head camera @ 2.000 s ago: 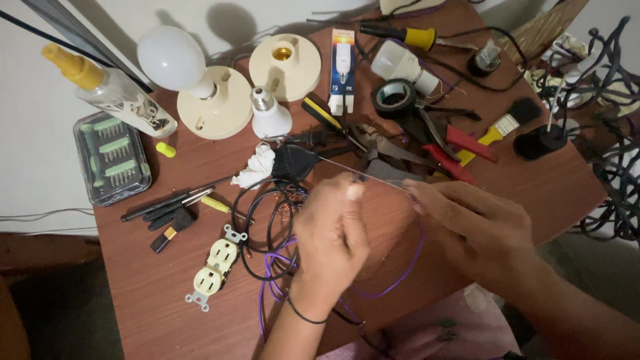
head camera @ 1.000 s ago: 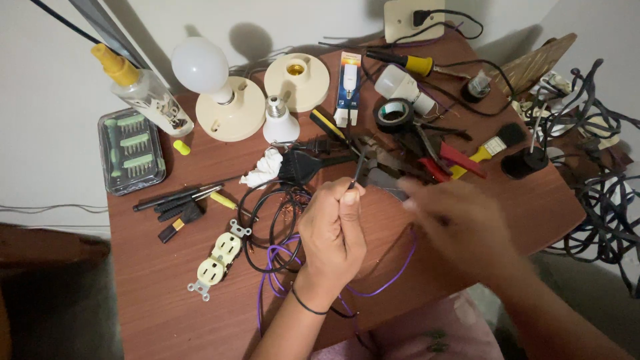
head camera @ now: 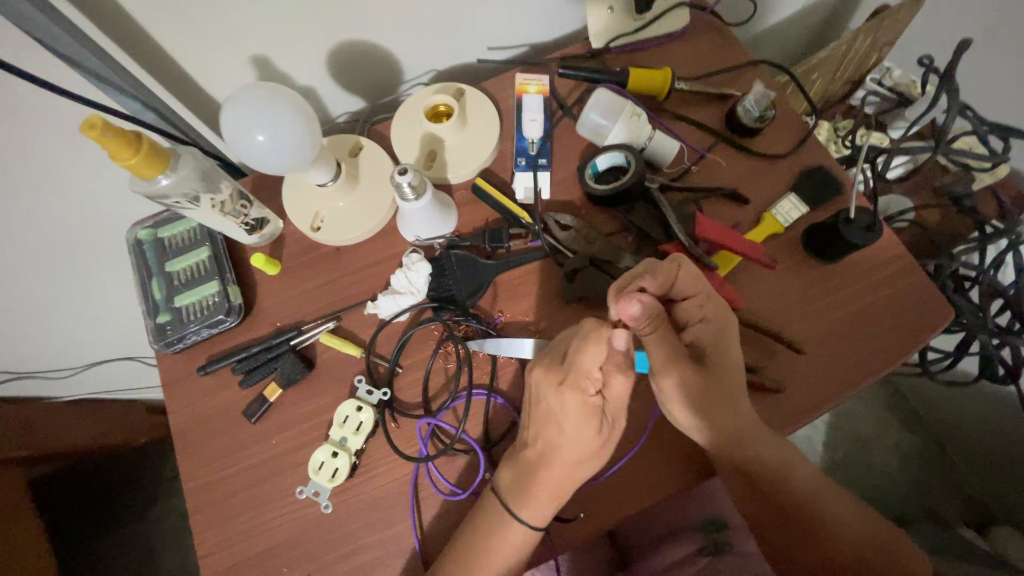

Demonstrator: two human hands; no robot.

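Observation:
My left hand (head camera: 576, 396), with a black band at the wrist, has its thumb and fingers pinched together. The fingertips of my right hand (head camera: 684, 344) meet them, on what looks like the end of a thin wire (head camera: 619, 324), mostly hidden. Behind the hands lies a knife, its blade (head camera: 508, 347) pointing left and its blue handle (head camera: 642, 362) partly covered. Left of the hands are a coiled black cable (head camera: 384, 400), a purple wire (head camera: 420, 472) and copper strands (head camera: 452, 336). Pliers (head camera: 584, 240) lie just beyond the hands.
A duplex outlet (head camera: 344, 444), small screwdrivers (head camera: 272, 344) and a bit set (head camera: 186, 280) lie left. Along the back are a spray bottle (head camera: 200, 188), bulb sockets (head camera: 340, 188), black tape (head camera: 610, 174) and a soldering iron (head camera: 648, 82). A yellow-handled brush (head camera: 768, 228) lies right.
My right hand, apart from the left one second ago, now meets it at the fingertips. The thin strand seen stretched between the hands two seconds ago no longer shows.

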